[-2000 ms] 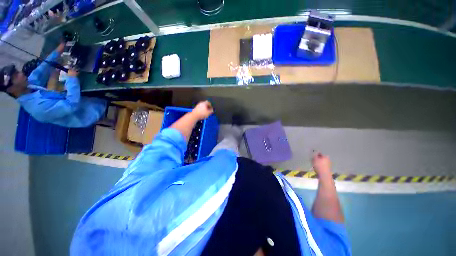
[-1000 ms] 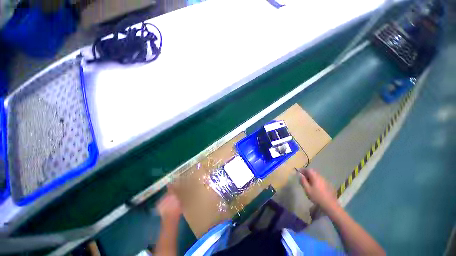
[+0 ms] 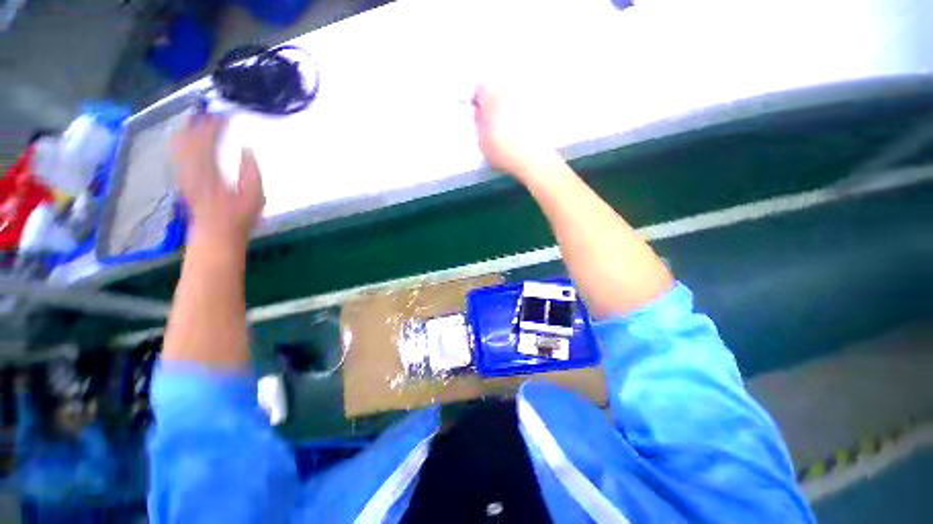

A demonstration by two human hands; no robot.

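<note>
A bundle of black cord (image 3: pixel 264 82) lies on the raised white surface at the upper left. My left hand (image 3: pixel 217 179) reaches over that surface just below the bundle, beside the parts tray. It is blurred, with thumb and fingers apart, and I see nothing in it. My right hand (image 3: pixel 501 135) is over the white surface farther right, its fingers pinched. A tiny thin dark piece shows at its fingertips, too small to name surely.
The parts tray (image 3: pixel 153 254) has a blue rim. Below, on cardboard (image 3: pixel 370 384), are a blue tray (image 3: pixel 493 330) with a silver-and-black metal box (image 3: pixel 546 312), and a white box (image 3: pixel 448 342) beside clear wrap. Red and white items sit far left. A bench frame rail crosses between.
The view has turned from the lower bench and floor to the raised surface. Both hands have moved up over it, the left one close to the cord bundle.
</note>
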